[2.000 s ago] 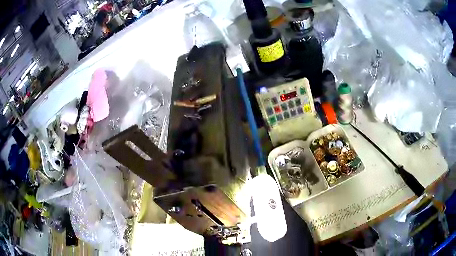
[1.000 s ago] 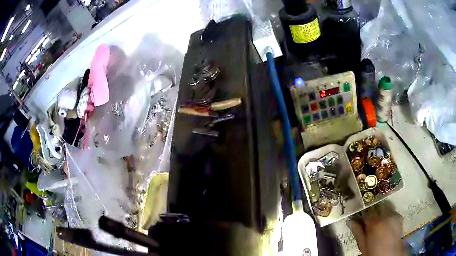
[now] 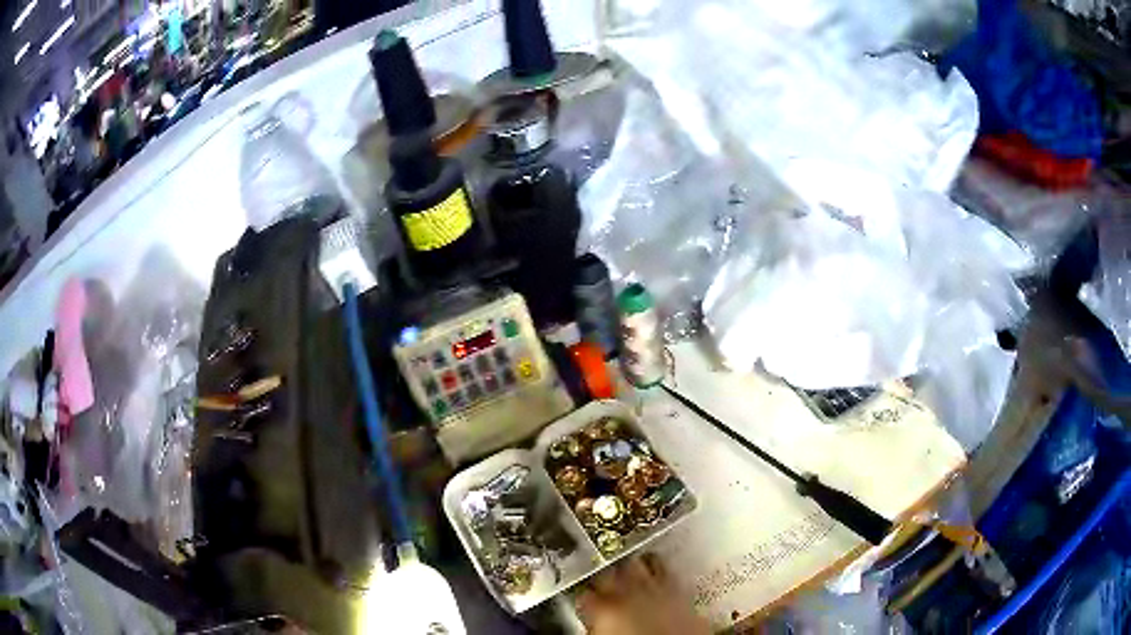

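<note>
The white right parts tray (image 3: 554, 502) has two compartments. Shiny gold buttons (image 3: 608, 509) lie in its right half. Grey-silver metal trims (image 3: 502, 511) lie in its left half. My right hand (image 3: 639, 605) is blurred and cut off by the bottom edge, just below the tray's front right rim. Its fingers and anything in them cannot be made out. My left hand is not in view. The dark sewing machine head (image 3: 254, 434) stands left of the tray, its front end largely out of view.
The keypad panel (image 3: 478, 360) stands behind the tray. The lit lamp (image 3: 409, 602) is at the bottom left. Thread cones (image 3: 434, 211) and a green-topped spool (image 3: 639, 335) stand behind. A screwdriver (image 3: 843, 506) lies right. Clear bags (image 3: 819, 298) lie at the back right; a blue crate (image 3: 1067, 533) is lower right.
The view has turned right, so the machine and tray sit further left. My right hand, absent two seconds ago, came in by the tray's front edge and now shows lower and more blurred.
</note>
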